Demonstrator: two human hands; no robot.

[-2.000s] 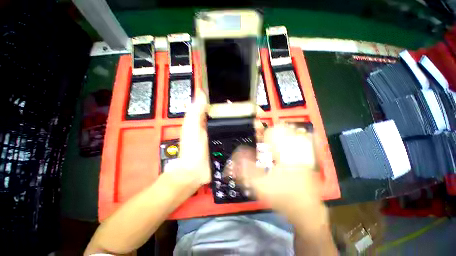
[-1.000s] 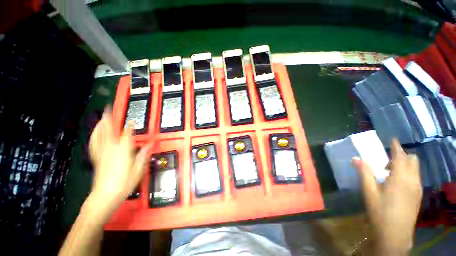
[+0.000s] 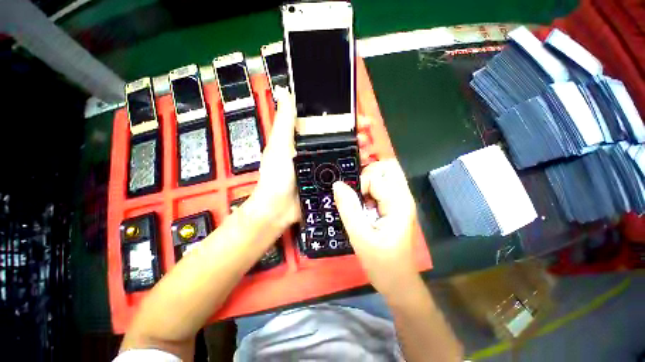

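Observation:
An open flip phone (image 3: pixel 322 78) with a pale gold frame and dark screen is held upright in front of me, over the right part of the red phone tray (image 3: pixel 311 276). My left hand (image 3: pixel 279 173) grips its left edge. My right hand (image 3: pixel 378 205) is at its right side, the thumb near the round navigation key (image 3: pixel 327 175) above the black keypad (image 3: pixel 322 226). Several open flip phones (image 3: pixel 185 95) stand in the tray's back row. Closed flip phones (image 3: pixel 139 258) lie in the front row, some partly hidden by my left forearm.
Stacked thin grey and white rectangles (image 3: pixel 488 191) lie on the dark green worktop (image 3: pixel 414 120) to the right. A black crate (image 3: pixel 35 177) stands at far left. A grey post (image 3: pixel 67 53) rises at the upper left. A pale edge strip (image 3: pixel 417 40) runs behind the tray.
My hands have come together from the two sides and now hold an open flip phone raised above the tray. The tray appears farther left in view.

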